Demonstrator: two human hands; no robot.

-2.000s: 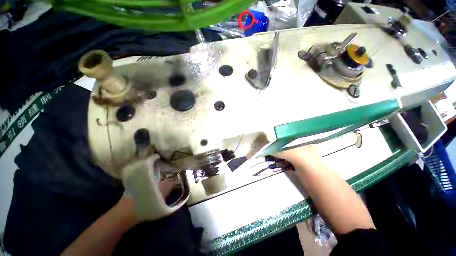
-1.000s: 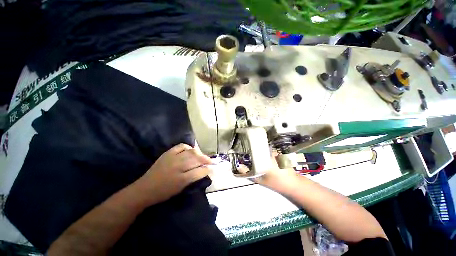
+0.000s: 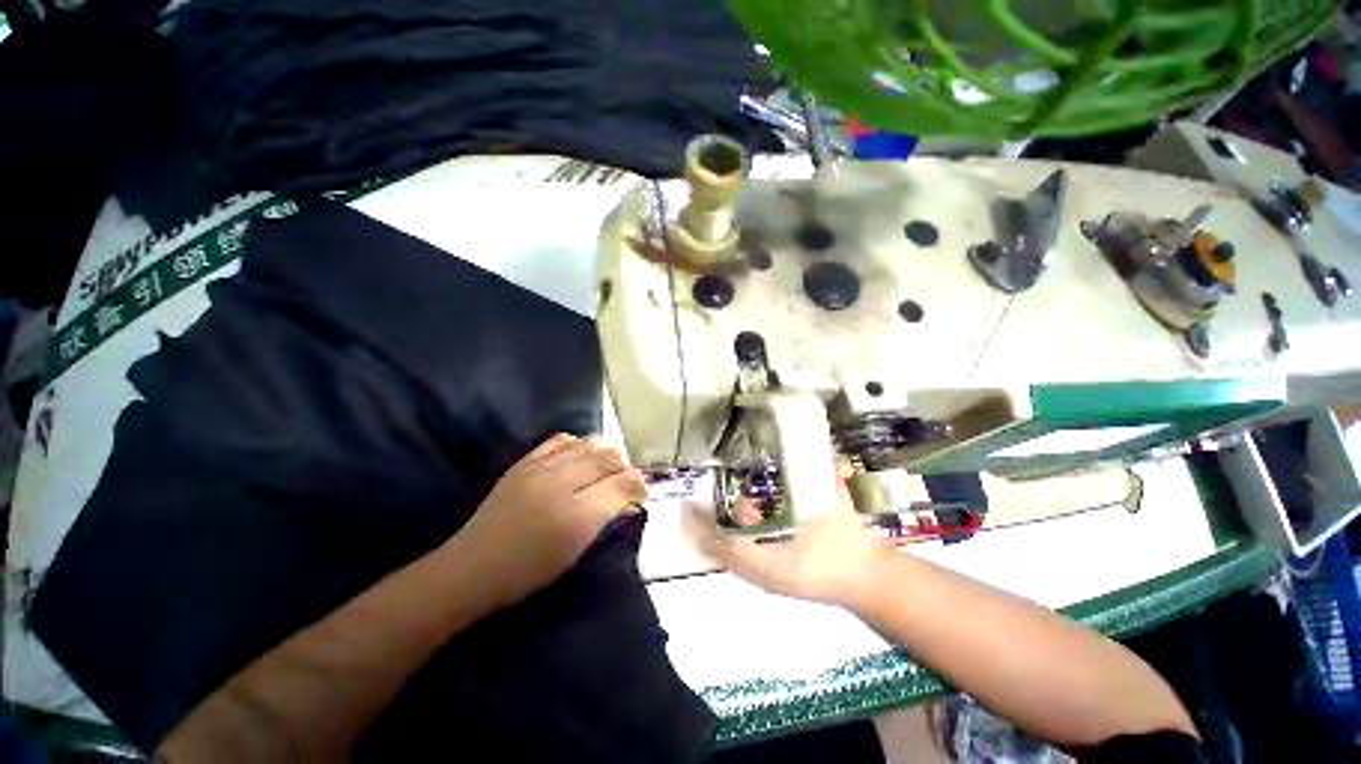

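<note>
Black fabric [image 3: 358, 388] lies spread on the white table left of the cream sewing machine head [image 3: 881, 269]. My left hand [image 3: 560, 500] rests on the fabric's right edge beside the needle area, fingers together and curled; the fabric's edge passes under the fingers. My right hand [image 3: 799, 555] is under the cream loop-shaped guard [image 3: 808, 455], its fingertips partly seen through the loop near the needle. What the right fingertips hold cannot be told. The presser foot and needle are mostly hidden.
Thread snips with a red part [image 3: 940, 525] and small dark fabric [image 3: 955, 493] lie right of the needle area. A green fan grille [image 3: 1030, 60] hangs over the back. Dark fabric [image 3: 448, 82] is heaped behind the table. A white open box [image 3: 1291, 478] and blue crate [image 3: 1325, 612] are at right.
Two seconds ago my right hand was by the snips; it is now at the needle area. My left hand has come out from behind the machine head onto the fabric. The view has shifted left.
</note>
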